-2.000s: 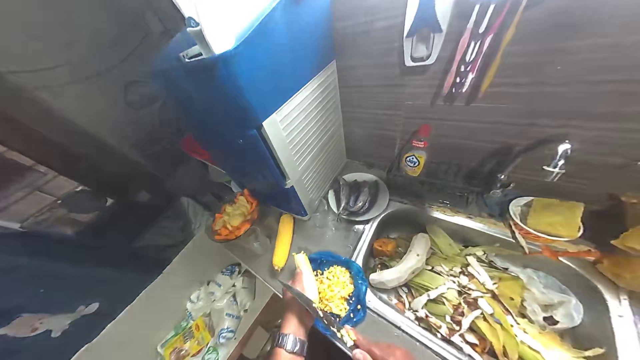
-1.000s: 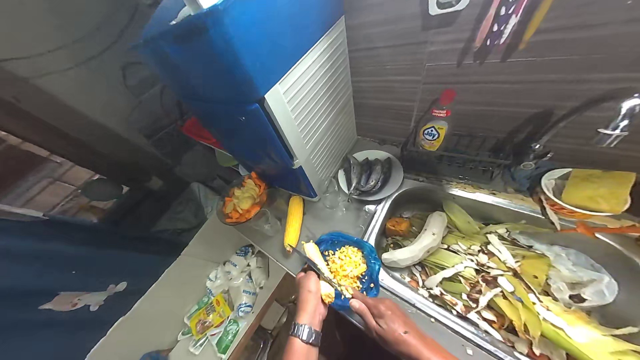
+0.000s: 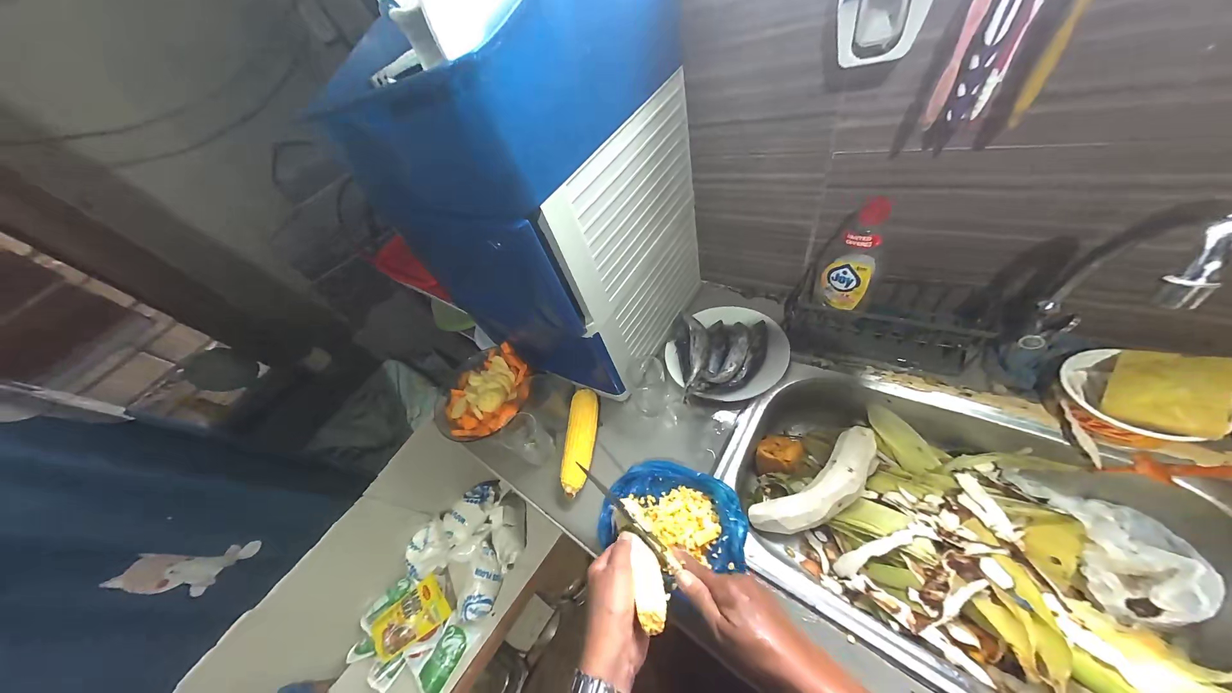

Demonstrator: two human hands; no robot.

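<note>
My left hand (image 3: 616,602), with a metal watch at the wrist, grips a partly cut corn cob (image 3: 648,587) at the near edge of a blue bowl (image 3: 736,520). My right hand (image 3: 736,611) holds a knife (image 3: 626,515), its blade lying across the cob and its tip pointing up and left. Cut yellow corn kernels (image 3: 685,520) lie in the bowl. A whole yellow corn cob (image 3: 579,443) rests on the counter behind and left of the bowl. The knife handle is hidden in my right hand.
A steel sink (image 3: 746,462) on the right holds husks, peels, a plastic bag and a peeled pale root or fruit. Behind are a plate of fish (image 3: 727,356) and a dish soap bottle (image 3: 852,260). A bowl of cut vegetables (image 3: 486,395) and bagged packets (image 3: 472,549) stand left.
Both hands stay by the bowl with cob and knife. The cob, upright over the bowl's left side two seconds ago, now slants down toward me at its near edge.
</note>
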